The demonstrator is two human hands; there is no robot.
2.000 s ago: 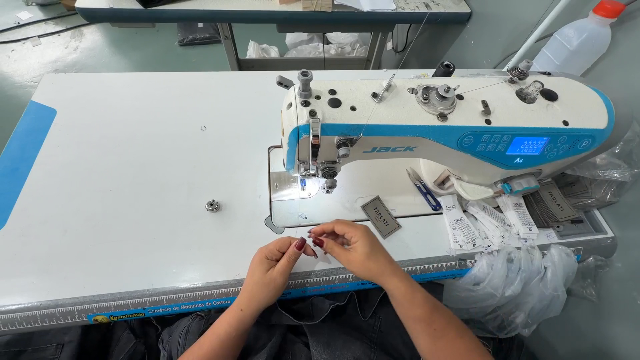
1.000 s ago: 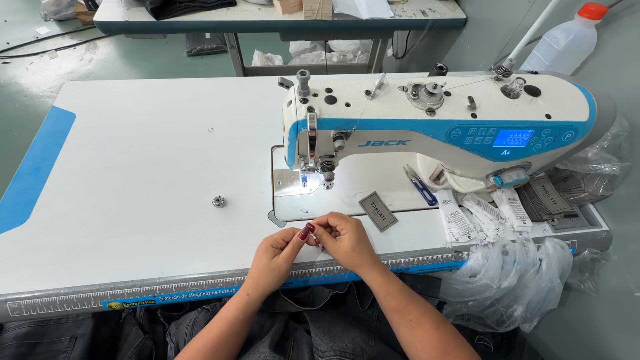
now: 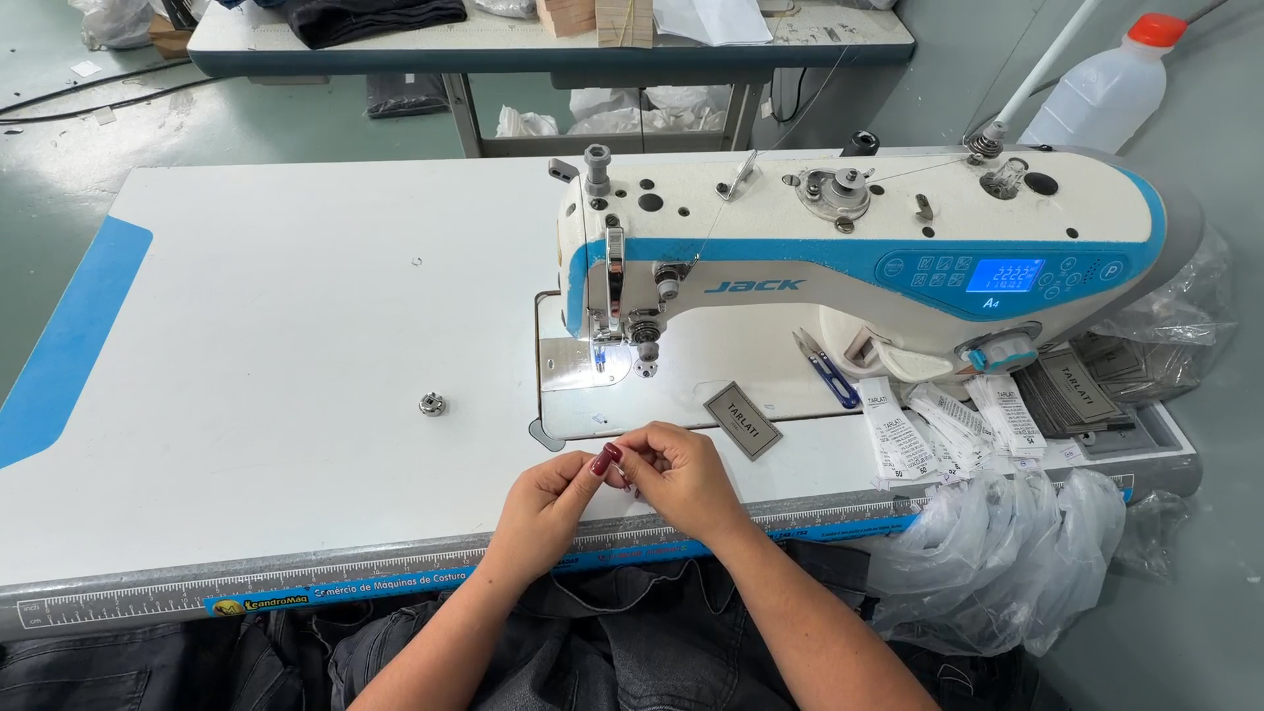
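My left hand and my right hand meet fingertip to fingertip over the front edge of the white sewing table. Their fingers pinch something small and pale, mostly hidden, too small to name. Behind them stands a Jack sewing machine, its lamp lit at the needle. A grey woven label lies just right of my right hand. Blue-handled thread snips rest farther back by the machine. A small metal bobbin case sits on the table to the left. Dark denim lies beneath my forearms.
White printed care labels and a stack of grey labels lie at the right end. Clear plastic bags hang over the front edge there. A plastic bottle with a red cap stands behind the machine. Another table is at the back.
My hands have drawn closer together, and the pale piece that showed below the fingers two seconds ago is now mostly hidden. The view has shifted slightly.
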